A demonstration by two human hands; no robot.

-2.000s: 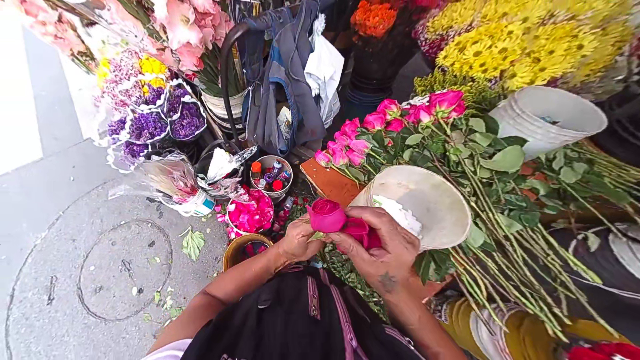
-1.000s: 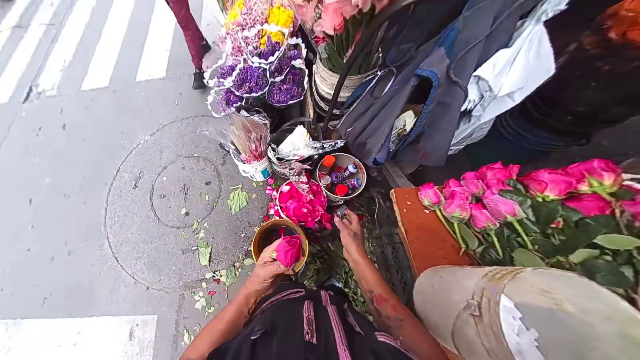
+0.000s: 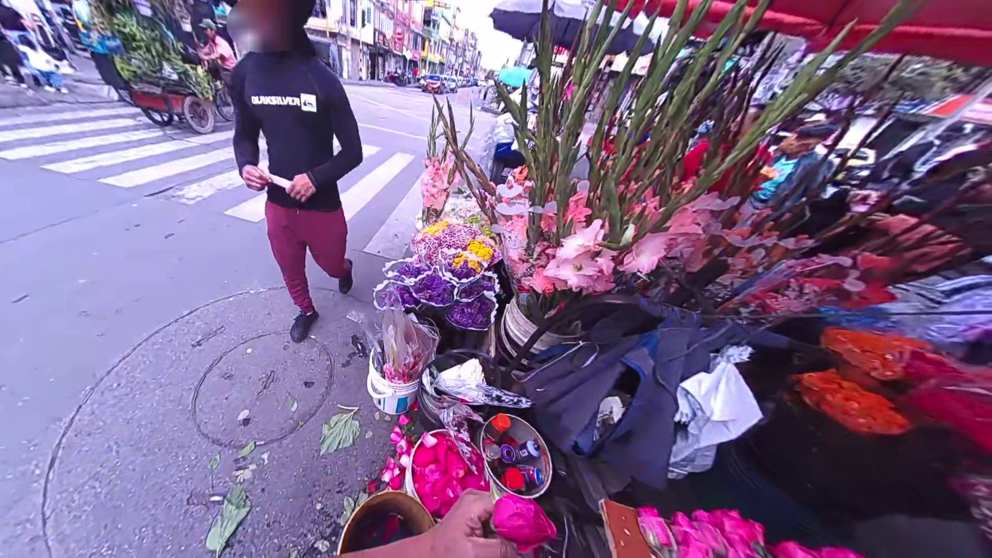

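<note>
At the bottom centre, one of my hands holds a pink rose head; its forearm enters from the lower left, so I take it as my left hand (image 3: pixel 465 531). The pink rose (image 3: pixel 524 522) shows beside its fingers, to the right. My right hand is out of view. Just beyond sits a white bucket of loose pink petals (image 3: pixel 443 473), and left of it a brown bucket (image 3: pixel 387 518) with dark contents. A round container of small capped bottles (image 3: pixel 518 457) stands behind the rose. More pink roses (image 3: pixel 717 535) lie at the lower right.
A person (image 3: pixel 298 132) in a black top and dark red trousers is on the street ahead. Purple flower bunches (image 3: pixel 442 291), pink gladioli (image 3: pixel 581 260), a dark apron-like cloth (image 3: pixel 612 395) and a wooden board edge (image 3: pixel 624 531) surround the buckets. Fallen leaves (image 3: pixel 229 518) lie on the pavement.
The view has tilted up toward the street. A rose is still in my left hand, now beside the petal bucket rather than over the brown one. My right hand has left the view.
</note>
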